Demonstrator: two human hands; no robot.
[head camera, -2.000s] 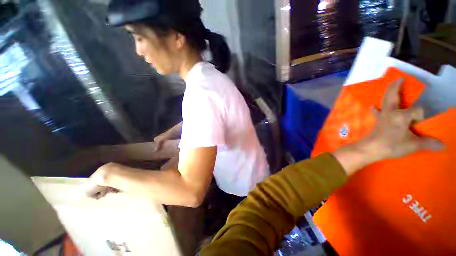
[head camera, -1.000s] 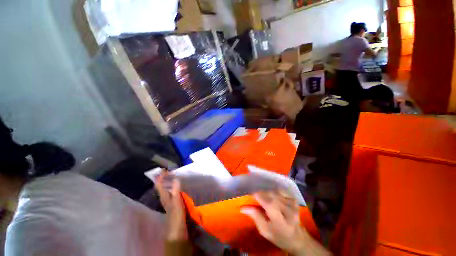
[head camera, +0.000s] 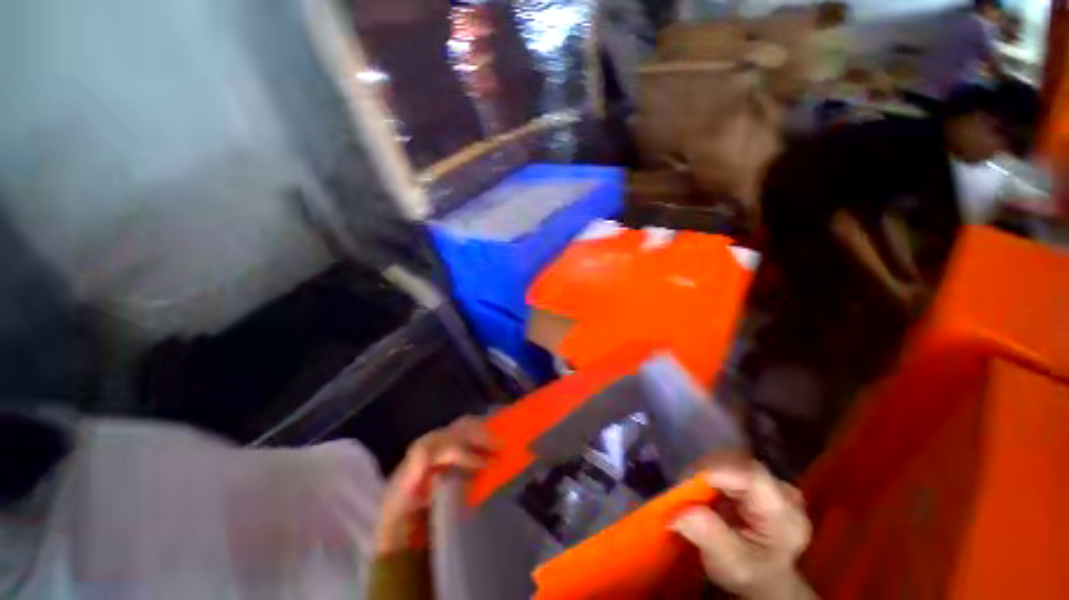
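Observation:
An orange box (head camera: 621, 541) with a grey-white inside stands open at the lower middle of the view. My left hand (head camera: 440, 481) grips its left side, near a pale flap. My right hand (head camera: 750, 525) grips its right orange edge, with the thumb on the outer panel. Dark, shiny items (head camera: 604, 463) show inside the opening, too blurred to name. Flat orange boxes (head camera: 656, 299) lie just beyond it.
A blue crate or bundle (head camera: 504, 252) lies beyond, left of the flat boxes. Large orange boxes (head camera: 1020, 469) stand at the right. A person in black (head camera: 856, 176) bends at the upper right. A person's pale shirt (head camera: 223, 516) is close at lower left. Brown cartons (head camera: 703, 111) stand behind.
The box in my hands has gone from a partly folded sheet to an open box shape with dark contents showing. The view has shifted, and the near person's shirt sits lower.

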